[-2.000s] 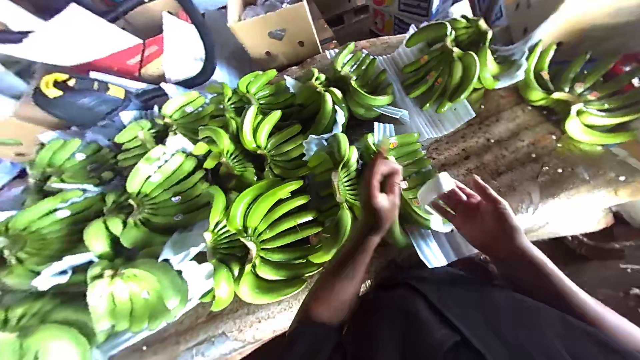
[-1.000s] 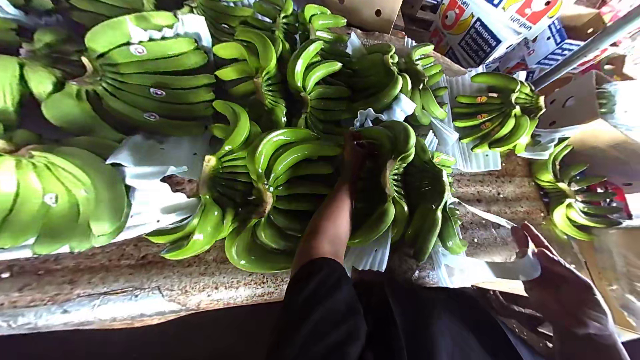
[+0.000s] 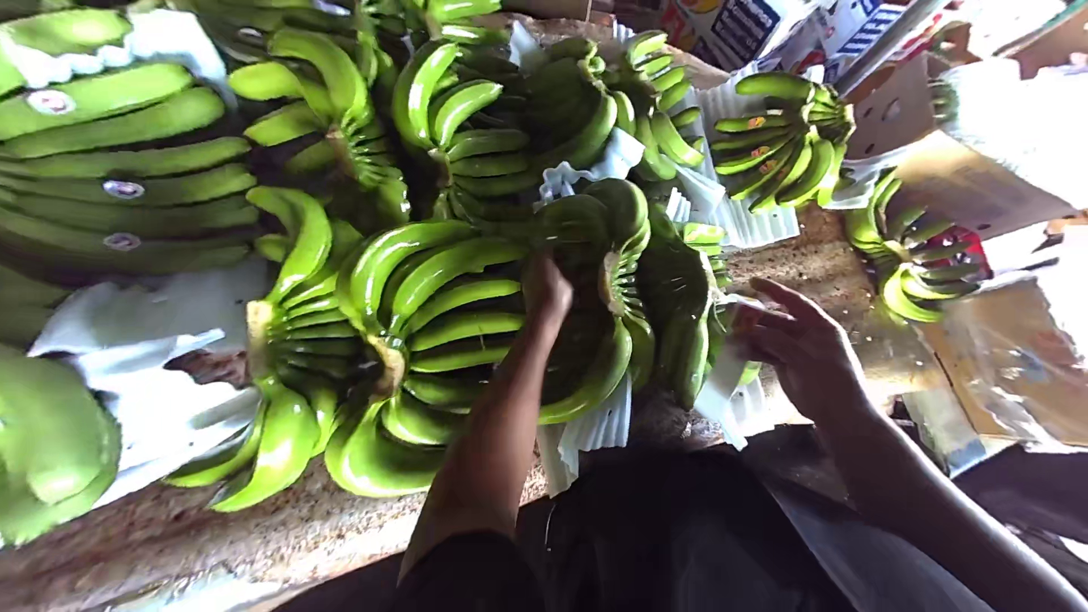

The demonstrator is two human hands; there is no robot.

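Observation:
Several hands of green bananas rest on the worktop among pale foam sheets. My left hand [image 3: 546,293] is at a banana hand [image 3: 603,340] in the front row; its fingers are partly hidden in shadow between the fruit, so its grip is unclear. To its left lies a glossy banana hand [image 3: 459,331]. My right hand [image 3: 795,344] is at the right end of the row, its fingertips on a pale foam sheet [image 3: 722,382] beside another dark green banana hand [image 3: 680,314]. Large bananas with round stickers [image 3: 123,189] lie at the far left.
The worktop's front edge [image 3: 110,552] runs along the lower left. Further right are a stickered banana hand [image 3: 786,140], a smaller one [image 3: 914,251] and an open cardboard box [image 3: 994,183]. Printed boxes [image 3: 748,30] and a grey metal bar [image 3: 888,47] stand at the back.
My right hand has moved left, with the foam sheet now beside the row's right end; one second ago it held the sheet out to the right. My left hand remains among the bananas.

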